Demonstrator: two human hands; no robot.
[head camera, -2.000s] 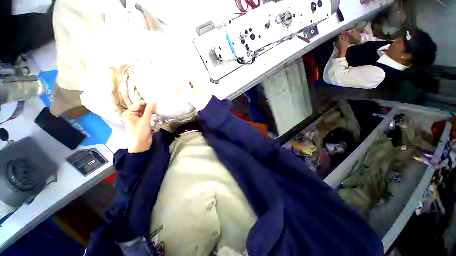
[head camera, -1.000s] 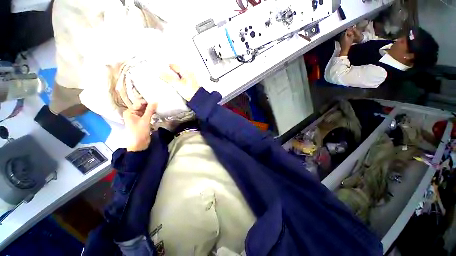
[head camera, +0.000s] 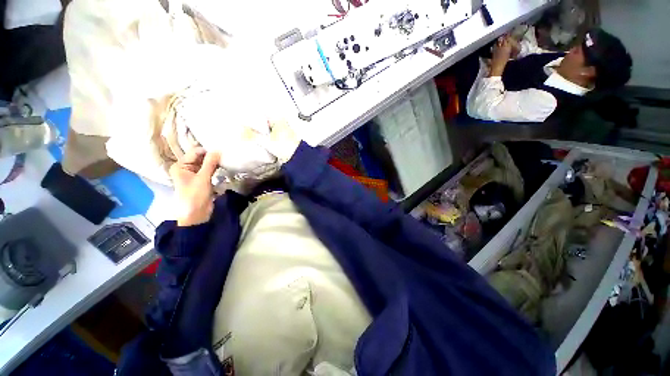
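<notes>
A pile of white and beige fabric pieces (head camera: 220, 125) lies at the bench edge against my body, much of it overexposed to plain white. My left hand (head camera: 194, 189) is at the near left side of the pile, with thumb and fingers pinching the fabric edge. My right hand (head camera: 278, 139) lies at the right side of the pile. It is washed out by glare, and its fingers are hard to make out, so its grip cannot be told.
A white sewing machine (head camera: 382, 40) is on the bench beyond. A black phone (head camera: 76, 192), a calculator-like device (head camera: 120, 239) and a grey round-topped device (head camera: 29, 257) are at left. A person (head camera: 544, 81) sits at right, above a divided bin (head camera: 518, 220) holding cloth.
My right hand moved up over the white cloth, then back down toward the pile's right side. My left hand stays at the fabric edge. The whole view has shifted slightly.
</notes>
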